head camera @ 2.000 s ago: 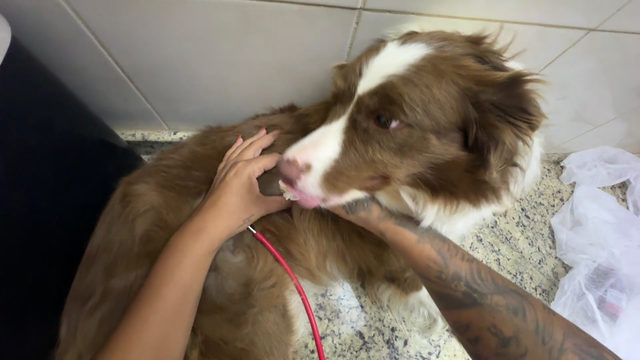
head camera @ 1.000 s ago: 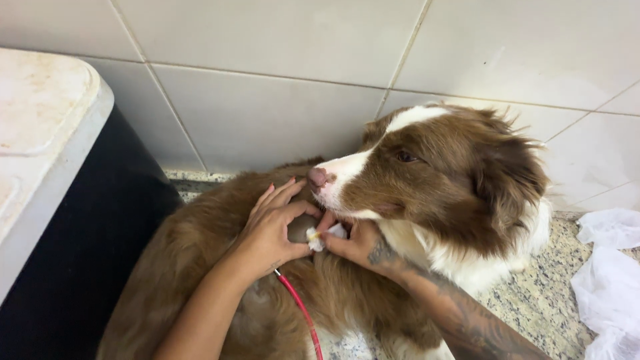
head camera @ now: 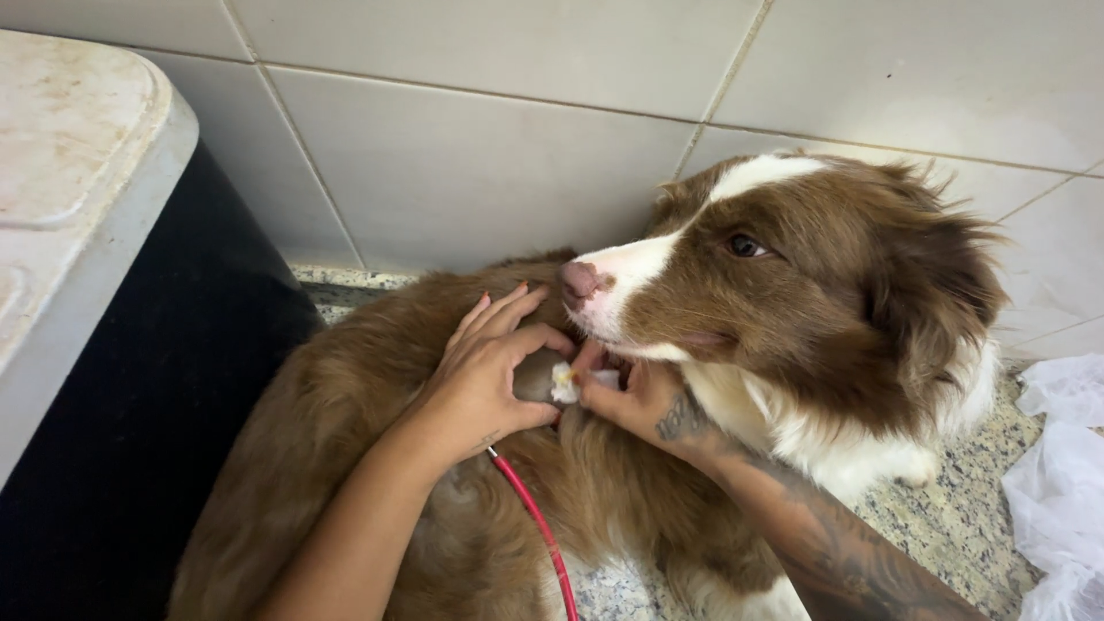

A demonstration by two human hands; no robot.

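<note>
A brown and white dog lies on the floor with its head turned back over its flank, its nose just above my hands. My left hand rests on its side, thumb and index finger spread around a bare, shaved-looking patch of skin. Between the fingers of my right hand is a small white wad, perhaps cotton or gauze, with a yellowish spot, at the right edge of that patch. A red tube with a metal end comes out from under my left wrist.
A black bin-like container with a stained white lid stands at the left. Behind the dog rises a tiled wall. Thin white plastic or cloth lies on the speckled stone floor at the right.
Two seconds ago the dog's mouth was at my fingers with its tongue showing; now its mouth is shut and its head is raised. My right hand has come into view beside the patch with the white wad.
</note>
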